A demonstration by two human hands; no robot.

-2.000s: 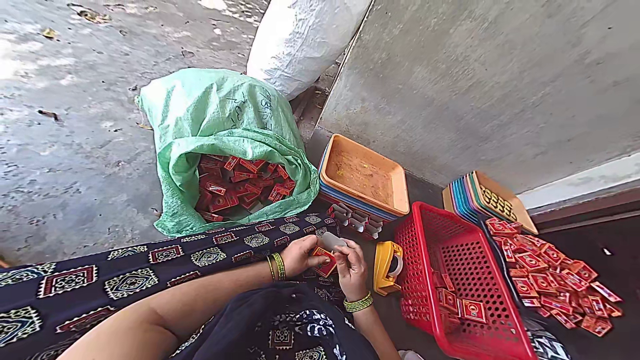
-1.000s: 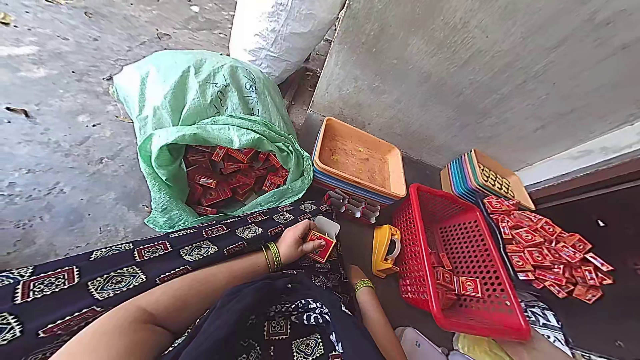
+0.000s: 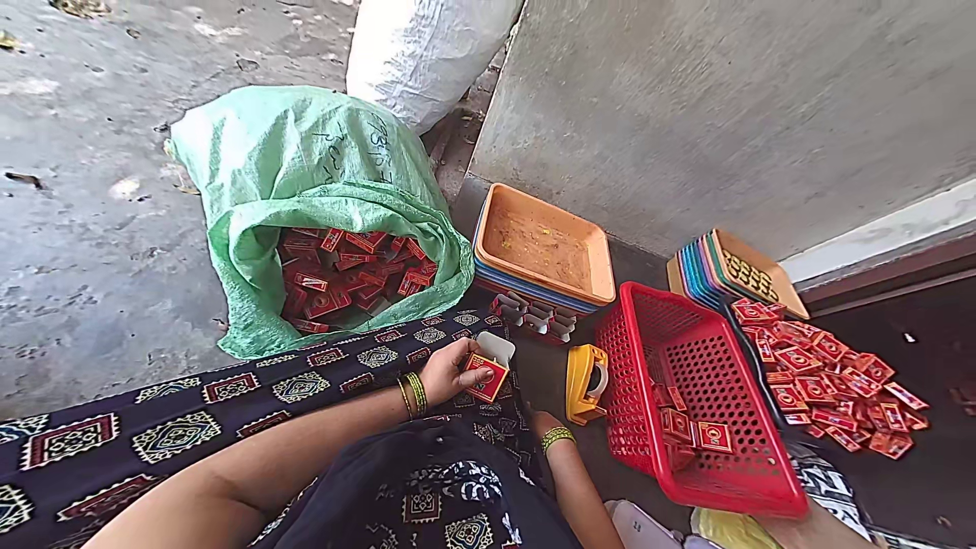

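My left hand [image 3: 451, 372] holds a small red printed carton [image 3: 486, 378] with its white end flap [image 3: 496, 348] raised. My right hand [image 3: 540, 424] is low beside the patterned cloth over my legs, its fingers mostly hidden, so what it holds cannot be told. To the right of it stands a yellow tape dispenser [image 3: 584, 381]. Several open cartons [image 3: 534, 316] stand in a group beyond my hands. A red perforated basket [image 3: 762, 488] holds several red cartons [image 3: 714, 437]. A green woven sack [image 3: 320, 145] lies with its mouth towards me, filled with red cartons [image 3: 354, 278].
Stacked trays with an orange one on top [image 3: 545, 240] stand by the wall [image 3: 732, 99]. Another tray stack [image 3: 705, 271] carries small round items. Red cartons lie heaped [image 3: 831, 374] at the right. A white sack [image 3: 427, 53] stands behind. Another person's arm [image 3: 812, 526] reaches under the basket.
My right hand has left the carton, which both hands touched two seconds ago, and moved down beside my legs. My left hand keeps holding it. Another person's arm has appeared below the basket.
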